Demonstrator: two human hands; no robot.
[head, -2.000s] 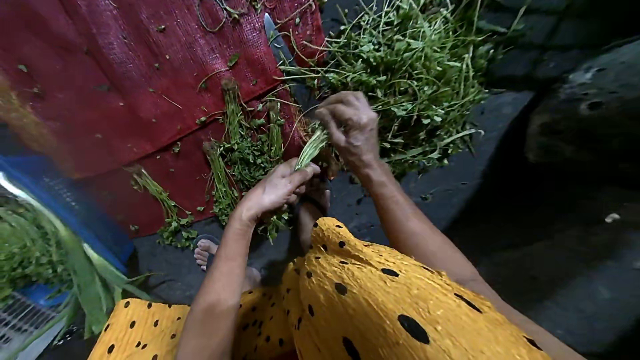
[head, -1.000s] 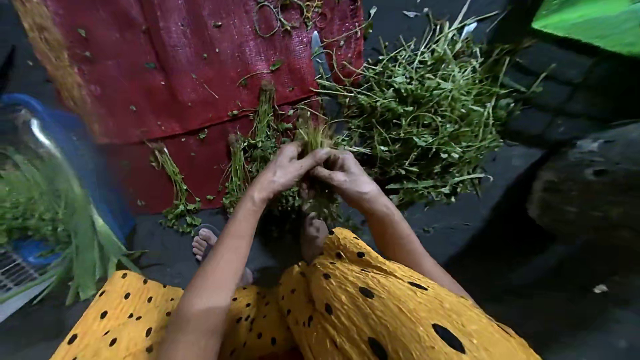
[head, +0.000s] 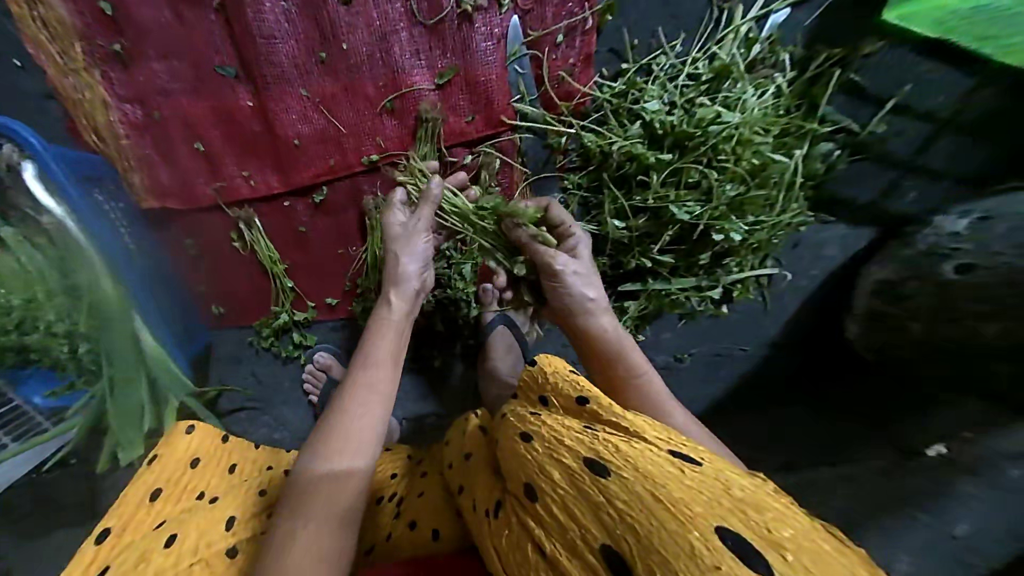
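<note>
A bunch of leafy green herbs [head: 460,214] with pale stems lies slantwise between my hands. My left hand [head: 414,232] holds the stem end, thumb on top. My right hand [head: 564,260] grips the other end near the leaves, its fingers curled around it. Below the hands, more herb bunches with roots [head: 368,248] lie at the edge of the red woven sacking [head: 296,96]. A smaller bunch [head: 276,280] lies apart to the left. To the right is a large loose heap of the same greens [head: 688,176].
A knife blade [head: 520,64] lies on the sacking at the heap's left edge. At the left stands a blue plastic basket [head: 164,232] with greens and long flat leaves [head: 124,360]. A large dark rounded object [head: 944,280] is at right, a bright green sheet [head: 960,28] at upper right.
The hands were close together around the bunch a second ago; now they are apart, with the bunch stretched between them. The view has shifted somewhat since two seconds ago.
</note>
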